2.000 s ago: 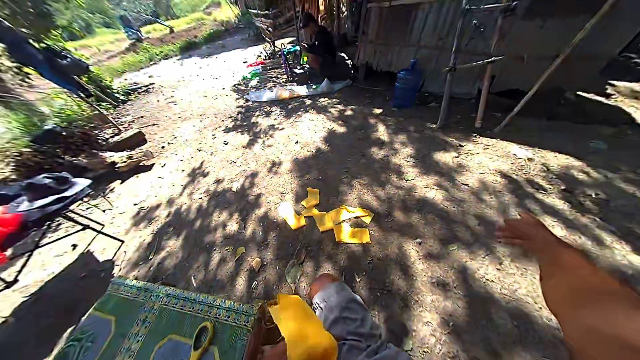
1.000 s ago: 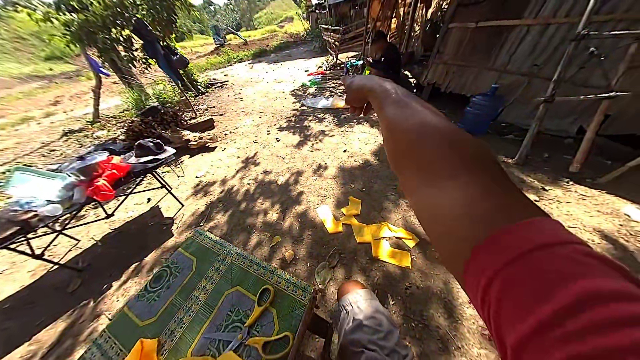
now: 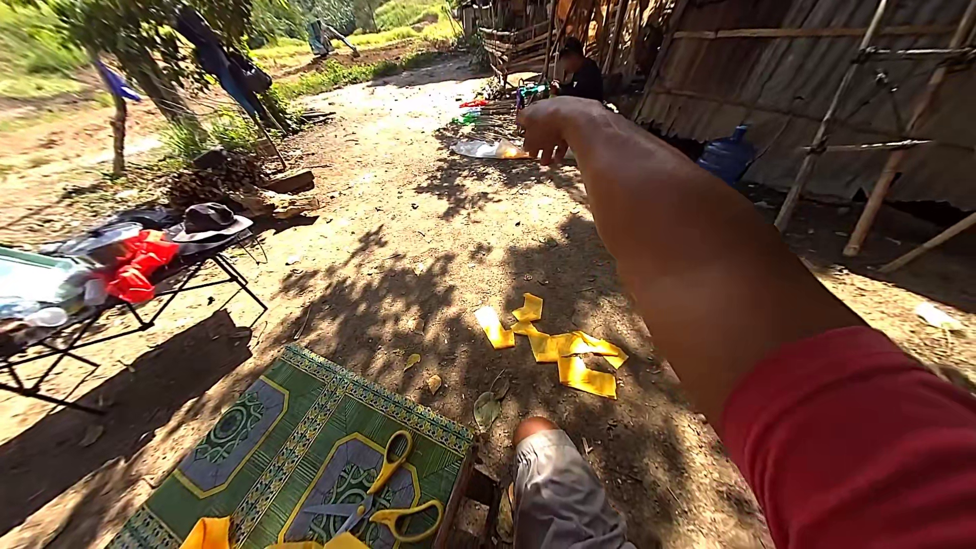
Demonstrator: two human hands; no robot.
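Observation:
My right hand is stretched far out ahead, fingers hanging down, with nothing seen in it. My left hand is out of view. Yellow-handled scissors lie with blades spread on a green patterned woven mat. Folded yellow cloth shows at the bottom edge, on the mat's near side. Several yellow cloth scraps lie on the dirt ground beyond my knee, in a loose cluster.
A folding cot at left holds a hat, a red plastic bag and clear containers. Farther off, a person sits near a plastic sheet. A blue water jug stands by the metal wall.
My right arm has swung from the right side to straight ahead. The yellow cloth seen over my knee earlier is now at the bottom edge. The view has turned right and tilted.

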